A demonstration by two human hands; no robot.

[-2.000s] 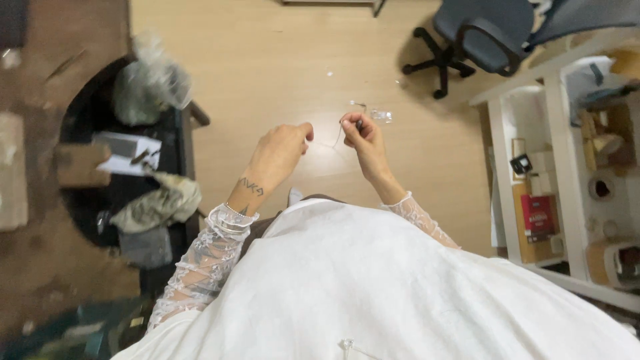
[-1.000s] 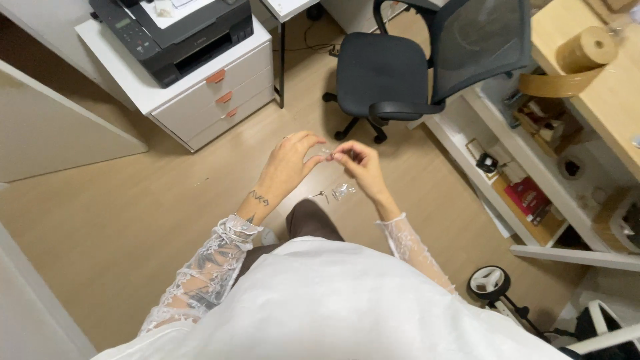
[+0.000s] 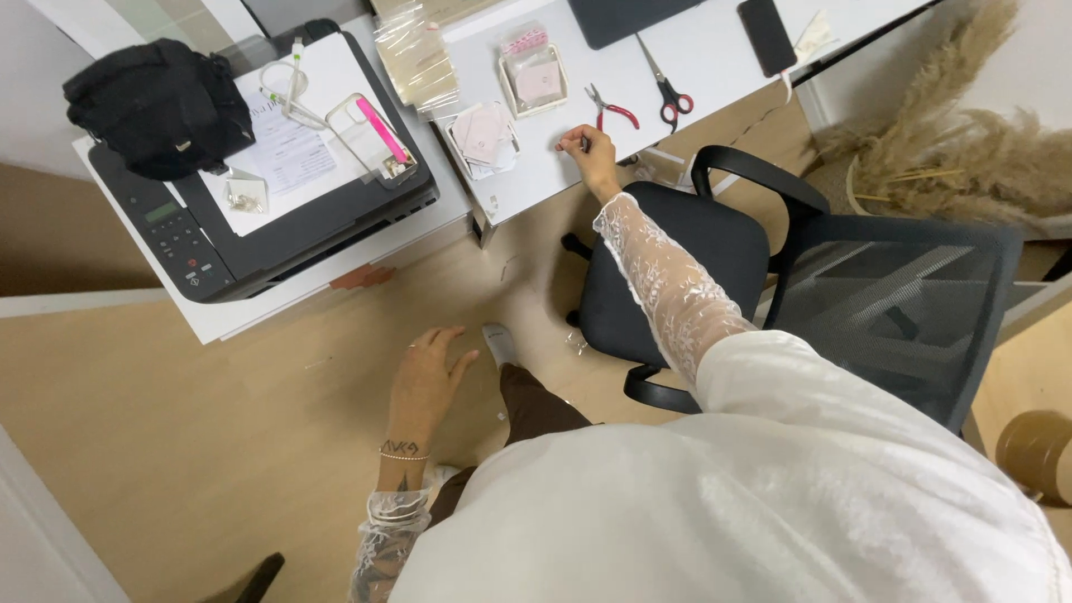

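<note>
My right hand [image 3: 591, 157] reaches over the front edge of the white desk [image 3: 536, 186], its fingers curled together on something small and dark that I cannot make out. Just beyond it lie red-handled pliers [image 3: 611, 109] and scissors with black and red handles [image 3: 667, 94]. To its left are a white tray of pale pink cards [image 3: 484, 138] and a small basket [image 3: 533, 79] with cards and a plastic bag. My left hand [image 3: 425, 377] hangs over the floor with its fingers apart and nothing in it.
A black office chair [image 3: 678, 268] stands under my right forearm. At the left, a black printer [image 3: 276, 243] carries a black bag [image 3: 159, 109], papers, a cable and a clear phone case [image 3: 368, 138]. A phone [image 3: 766, 38] and a dark laptop-like slab [image 3: 624, 17] lie on the desk. Pampas grass [image 3: 946, 159] stands at right.
The view has swung to the desk and printer. My hands, close together a second ago, are now apart: the right stretches out to the desk, the left is lower over the floor.
</note>
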